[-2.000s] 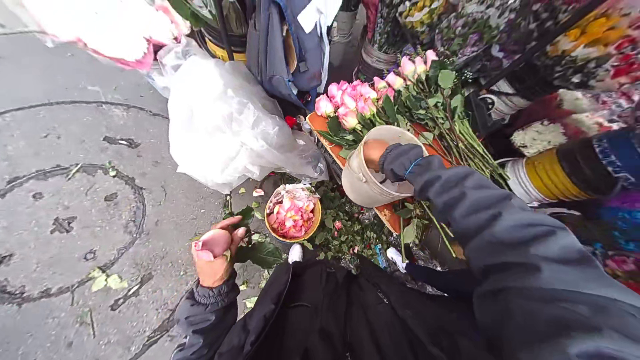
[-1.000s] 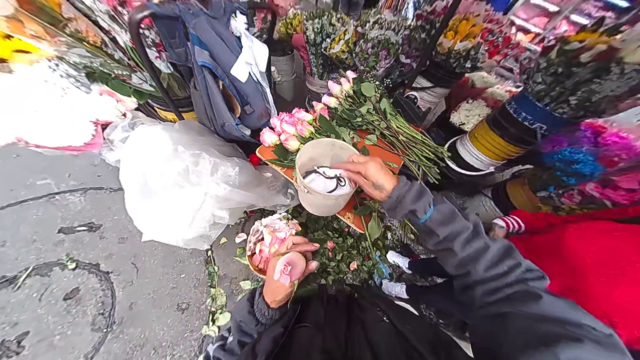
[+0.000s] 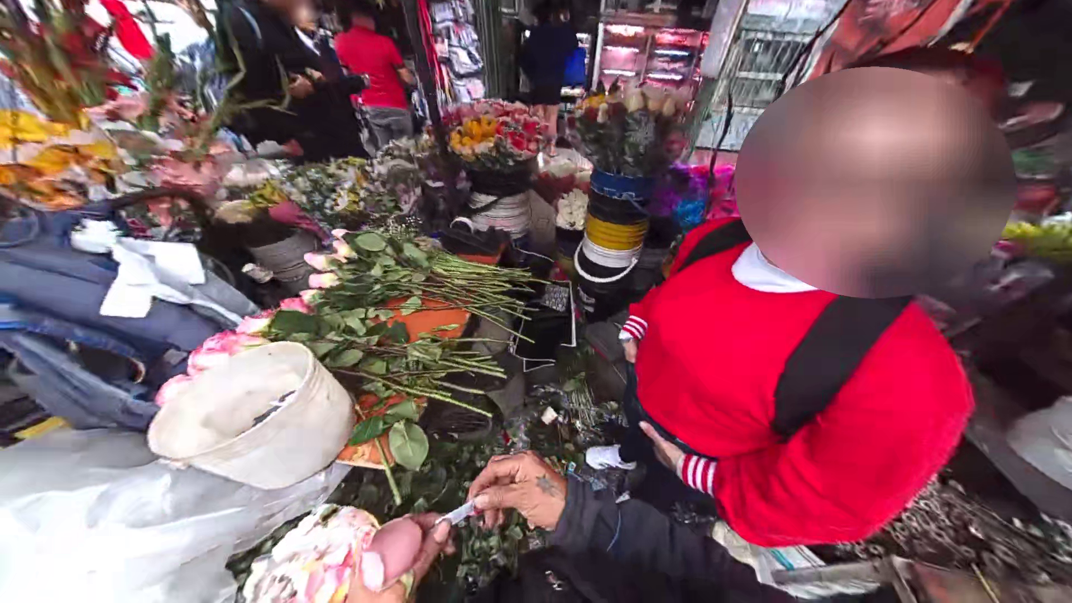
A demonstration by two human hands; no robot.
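Observation:
My left hand (image 3: 402, 557) is at the bottom, closed around a smooth pink object (image 3: 395, 544), perhaps a rose head; its fingertips touch one end of a small whitish strip (image 3: 458, 512). My right hand (image 3: 521, 490) pinches the other end of that strip. Below and left of my left hand lies a container heaped with pink and white petals (image 3: 314, 557). A whitish plastic bucket (image 3: 260, 419) stands up and to the left, with something dark inside. Beside it, pink and white roses (image 3: 222, 347) with long green stems (image 3: 469, 289) lie across an orange surface (image 3: 427, 318).
A person in a red sweater (image 3: 804, 377) stands close at the right. Clear plastic sheeting (image 3: 126, 519) spreads at lower left, below a blue backpack (image 3: 75, 310). Stacked buckets (image 3: 615, 243) and flower bunches stand behind; cut leaves litter the ground. Other people are farther back.
My right hand has left the bucket and come to my left hand, now with a small whitish strip. The view has swung up and to the right, showing more of the person in red.

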